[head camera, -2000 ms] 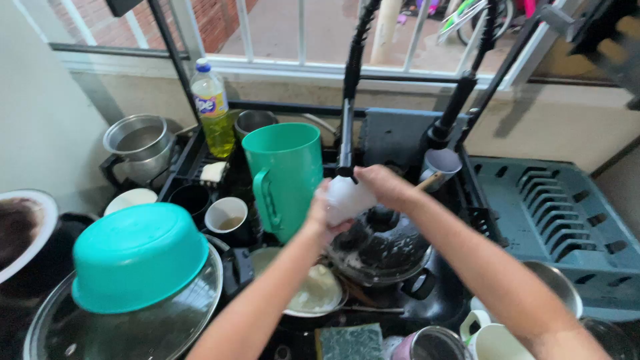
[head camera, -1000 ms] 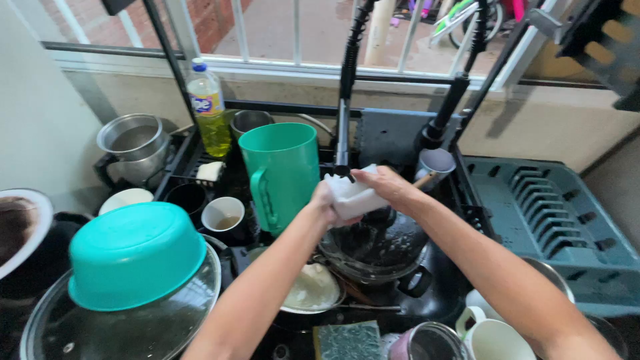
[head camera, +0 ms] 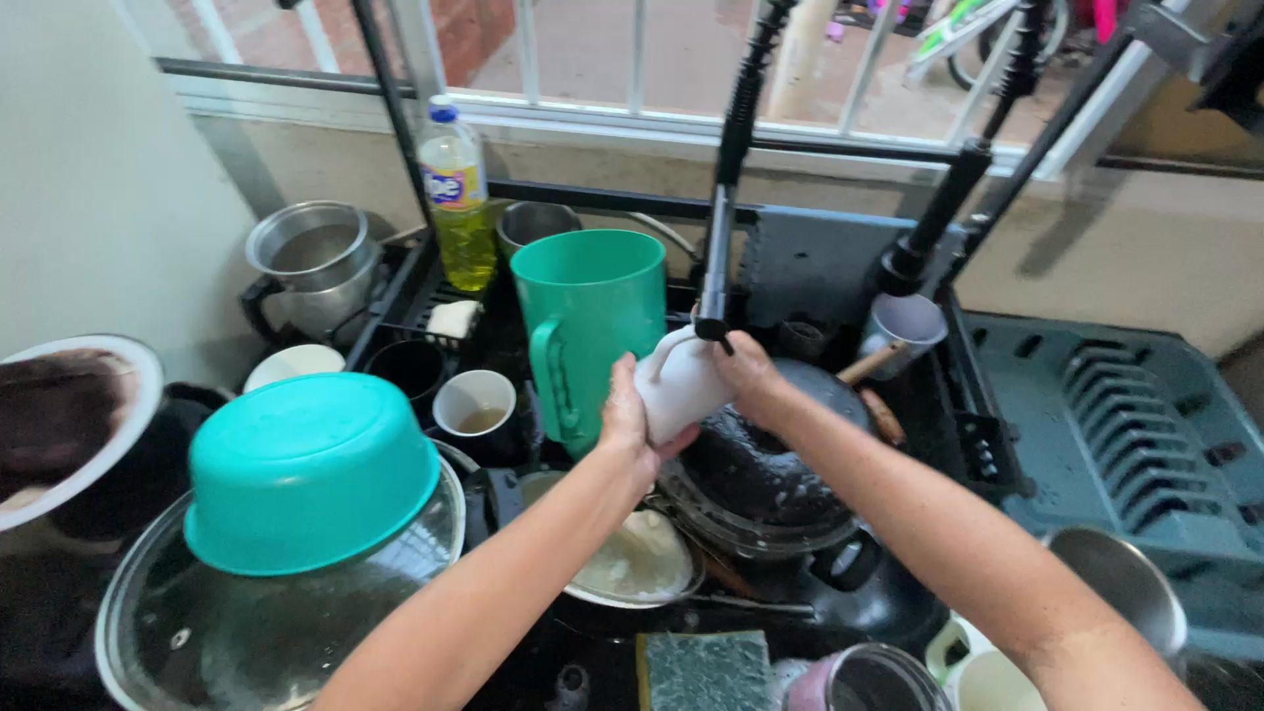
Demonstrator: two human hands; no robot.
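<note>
Both my hands hold a white mug [head camera: 686, 395] on its side under the nozzle of a black spring-hose faucet [head camera: 715, 286]. My left hand [head camera: 632, 415] grips its near left end, and my right hand [head camera: 755, 380] is at its right end. The mug's handle faces up. Just left of it stands a tall green plastic pitcher [head camera: 591, 296]. Below the hands sit a dark pot with a wet lid [head camera: 770, 474] and a dish holding whitish liquid [head camera: 642, 563]. A green scouring sponge [head camera: 703, 671] lies at the bottom edge.
An upturned turquoise bowl [head camera: 306, 464] rests on a glass lid [head camera: 237, 632] at left. Behind are a metal pot [head camera: 316, 267] and a dish soap bottle [head camera: 459, 207]. A mug with brownish liquid [head camera: 474, 405] stands near the pitcher. At right are a purple mug [head camera: 904, 331] and a grey dish rack [head camera: 1106, 425].
The white mug has been turned in my hands, and its handle now faces up under the nozzle. Both hands have stayed around it near the faucet.
</note>
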